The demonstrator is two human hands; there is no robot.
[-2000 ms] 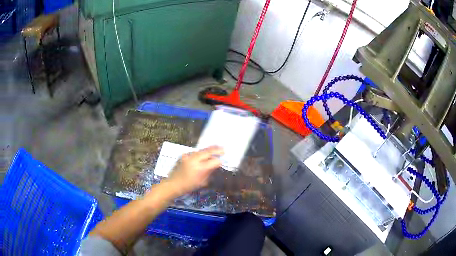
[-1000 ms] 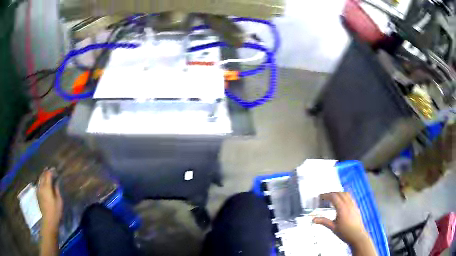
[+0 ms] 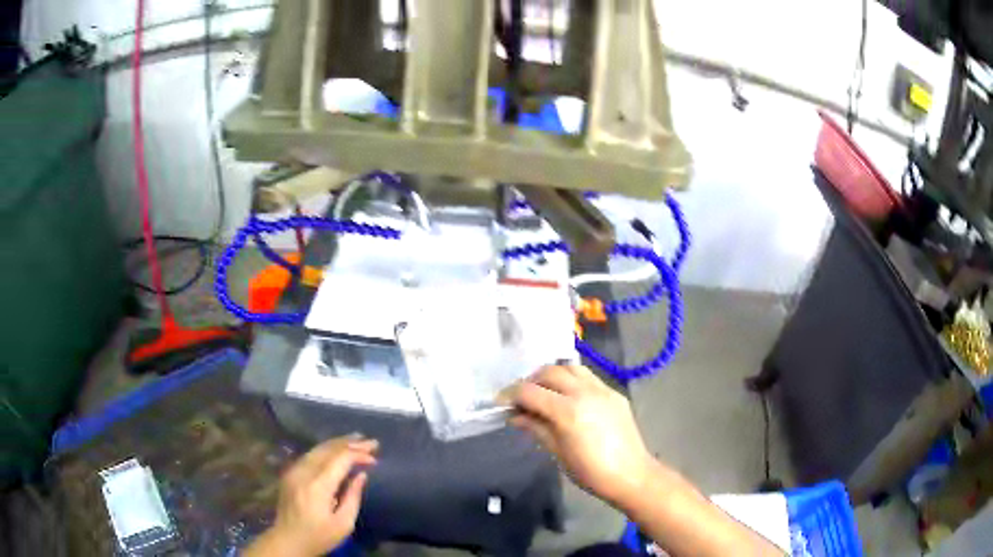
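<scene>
My right hand (image 3: pixel 588 430) grips a pale silver-white squarish housing (image 3: pixel 468 359) by its lower right edge. The housing is held tilted in front of the white-silver machine table (image 3: pixel 354 299) and hides part of its front edge. My left hand (image 3: pixel 321 495) is to the lower left of the housing, not touching it, fingers apart and empty. Another housing (image 3: pixel 137 505) lies on the dark chip-littered board (image 3: pixel 218 457) at the left.
The olive-grey machine head frame (image 3: pixel 457 152) hangs above the table. Blue beaded hoses (image 3: pixel 675 294) loop at both sides. A blue crate (image 3: pixel 833 520) with pale housings is at the lower right. A red-handled broom (image 3: pixel 169 343) stands at left, and a dark bench (image 3: pixel 833 337) at right.
My right hand has moved from the crate to the front of the machine table and holds a housing there. My left hand has left the board's housing and come toward the middle. The view has shifted.
</scene>
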